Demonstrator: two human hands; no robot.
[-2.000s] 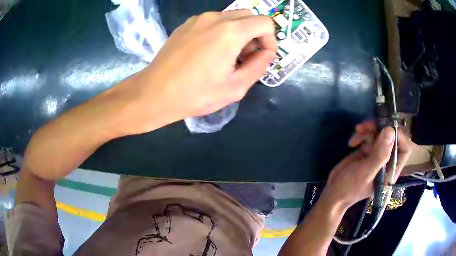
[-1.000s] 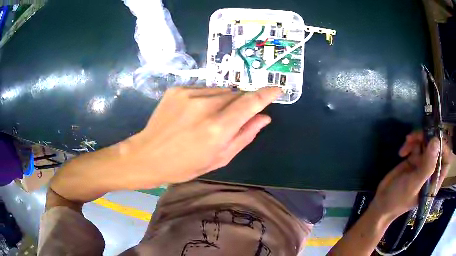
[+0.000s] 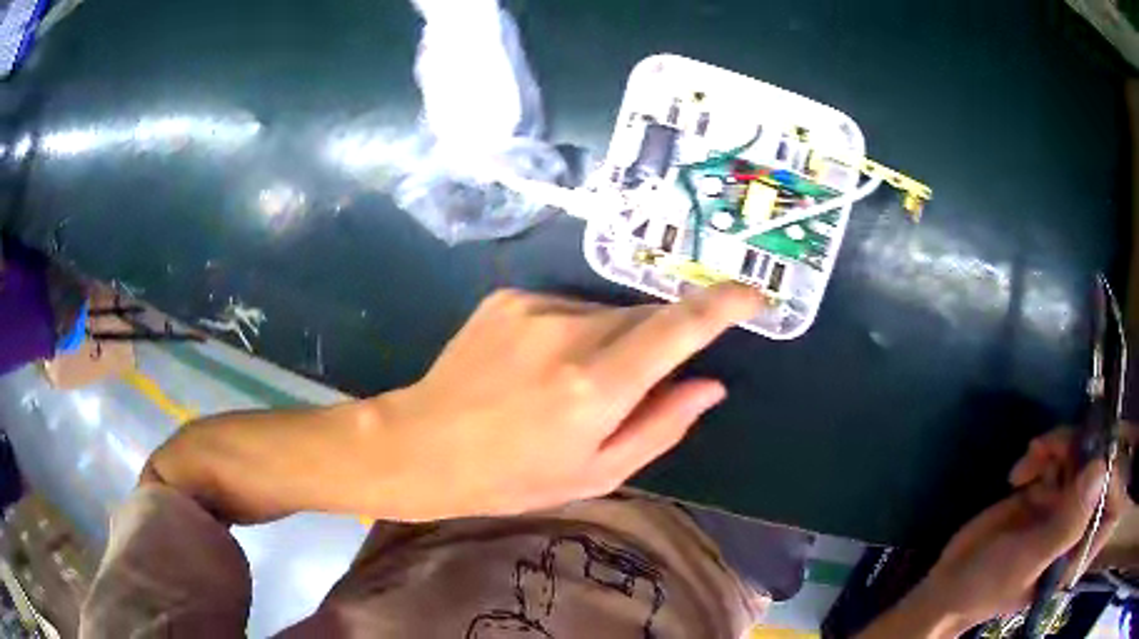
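The white socket housing (image 3: 608,256) lies open on the dark green mat, with a green circuit board (image 3: 799,237), thin wires and a black block inside. A brass contact strip (image 3: 902,184) sticks out past its right side beside a white wire. My left hand (image 3: 562,387) rests its index fingertip on the housing's near edge, over a brass strip; thumb apart, grasping nothing. My right hand (image 3: 1062,512), partly cut off at the right edge, holds the soldering iron (image 3: 1099,424) upright, away from the housing.
A clear plastic bag (image 3: 481,187) lies left of the housing, around the cord entering it. Wire scraps (image 3: 237,322) lie near the mat's left front edge. A purple sleeve (image 3: 28,318) of another person shows at the far left.
The view has shifted, and the housing appears turned clockwise. My left hand has gone from covering the housing to touching its near edge with the index finger. My right hand still holds the iron.
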